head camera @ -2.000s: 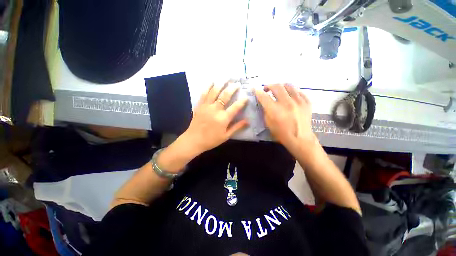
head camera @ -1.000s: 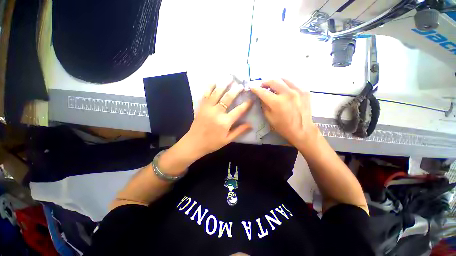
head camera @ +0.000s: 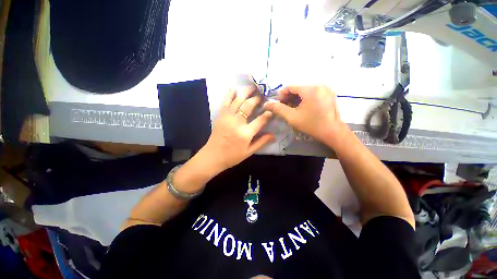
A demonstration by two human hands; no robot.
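The white pocket piece (head camera: 277, 136) lies at the table's front edge, partly hidden under my hands. My left hand (head camera: 238, 122) rests flat on it with fingers spread. My right hand (head camera: 308, 109) pinches at its upper part with thumb and forefinger, close to my left fingertips. A small dark strip (head camera: 267, 88) shows at the fingertips. What exactly the right fingers pinch is hard to tell. A dark panel (head camera: 184, 113) lies left of my left hand, over the table's front edge.
A dark stack of cut pieces (head camera: 106, 43) stands at the back left. Scissors (head camera: 393, 109) lie at the right, below the white machine head (head camera: 468, 32). Dark and tan cloth (head camera: 24, 71) hangs over the left edge. Grey and red cloth (head camera: 447, 218) lies below right.
My right hand has closed from lying flat into a pinch and turned more sideways. The white piece's upper edge is now lifted and creased. My left hand has barely moved.
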